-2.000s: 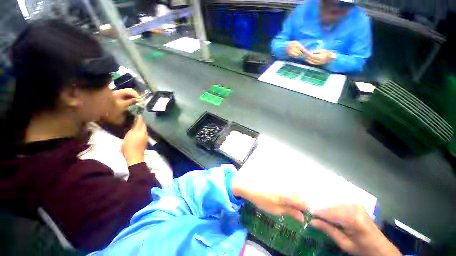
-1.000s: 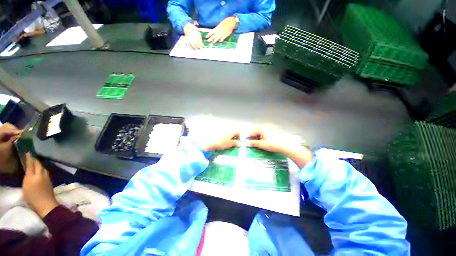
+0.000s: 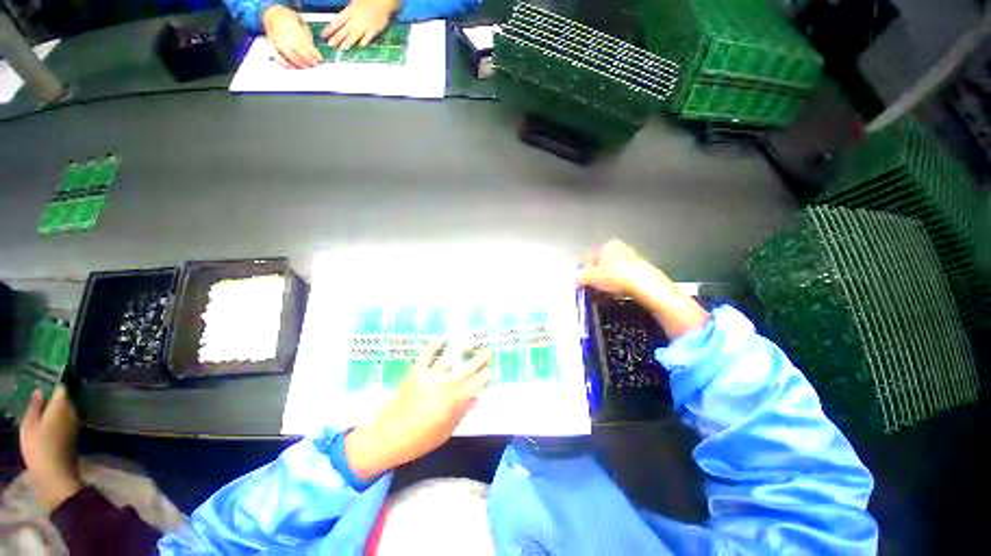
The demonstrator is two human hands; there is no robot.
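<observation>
A green PCB panel [image 3: 367, 374] lies flat on the white mat [image 3: 315, 402], washed out by glare. My left hand [image 3: 424, 404] is over the panel's middle, its fingertips on the board and its fingers slightly apart. My right hand [image 3: 617, 267] is at the mat's upper right corner with curled fingers; whether it holds anything cannot be told. A slim blue marker pen [image 3: 593, 380] lies along the mat's right edge. A black bin of small dark components [image 3: 628, 353] is just below my right hand, partly behind my sleeve.
Left are a bin of dark parts [image 3: 139, 331] and a bin of white parts [image 3: 241, 318]. A loose panel [image 3: 80, 196] lies far left. Stacked panels [image 3: 869, 315] stand right, others [image 3: 587, 65] behind. A person's hands [image 3: 326, 35] work opposite; another's hand [image 3: 49, 434] is at left.
The view has swung right. My hands, close together at the panel's top edge before, are now apart: the left over the panel's middle, the right at the mat's right corner.
</observation>
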